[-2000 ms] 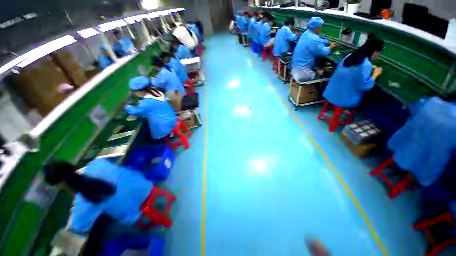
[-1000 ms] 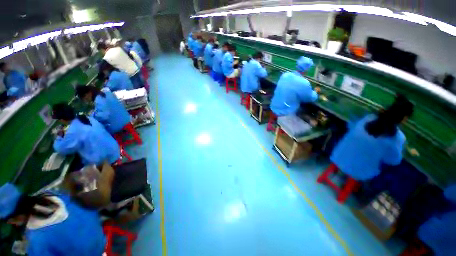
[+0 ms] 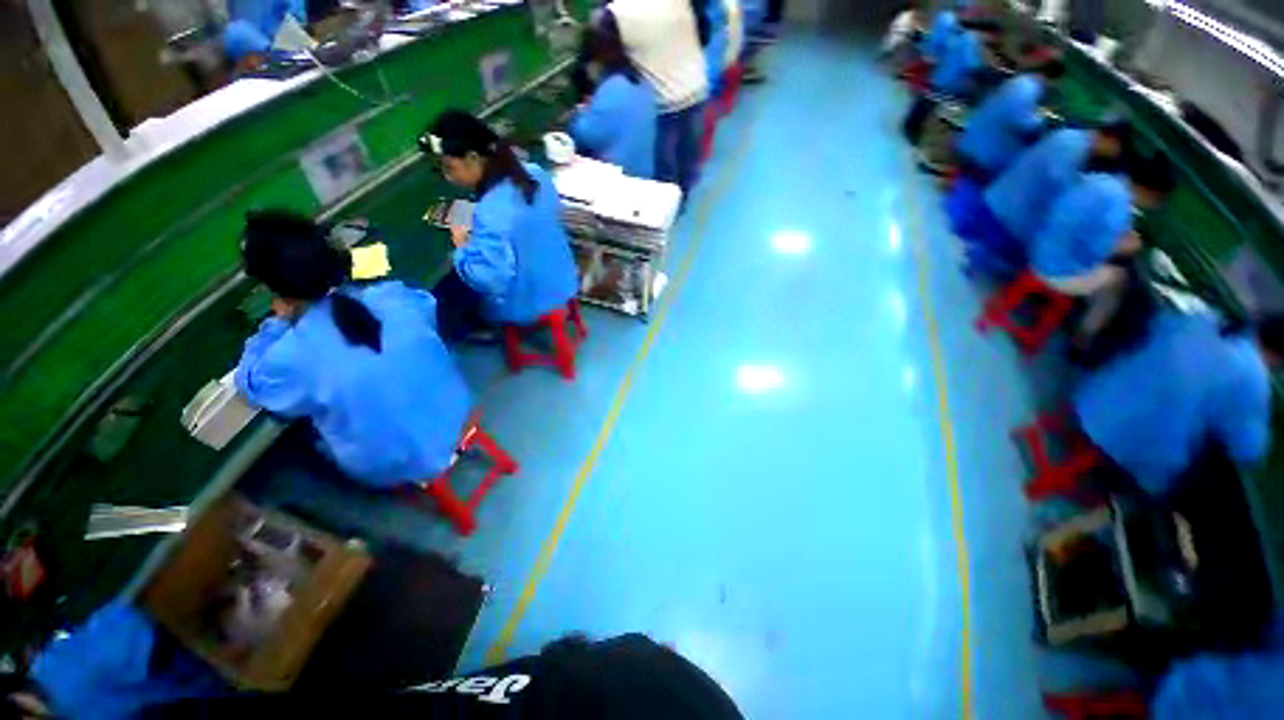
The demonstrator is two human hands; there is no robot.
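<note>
Neither of my hands is in the picture. A dark sleeve or garment with white lettering [image 3: 606,682] shows at the bottom edge; I cannot tell which part of the body it covers. Nearest in front are the blue floor [image 3: 746,521] with yellow lines and, at the lower left, an open brown carton [image 3: 331,598] holding small mixed items, too blurred to name. A dark flat surface [image 3: 408,619] lies just right of the carton.
Workers in blue smocks [image 3: 373,380] sit on red stools [image 3: 472,485] along green-sided lines on both sides. A cart stacked with white trays [image 3: 617,200] stands on the left, near a standing person in a cream top [image 3: 659,54]. A box [image 3: 1081,574] lies lower right.
The view has moved forward down the aisle and turned left. The carton and the tray cart on the left are nearer, and the dark garment has come into view at the bottom.
</note>
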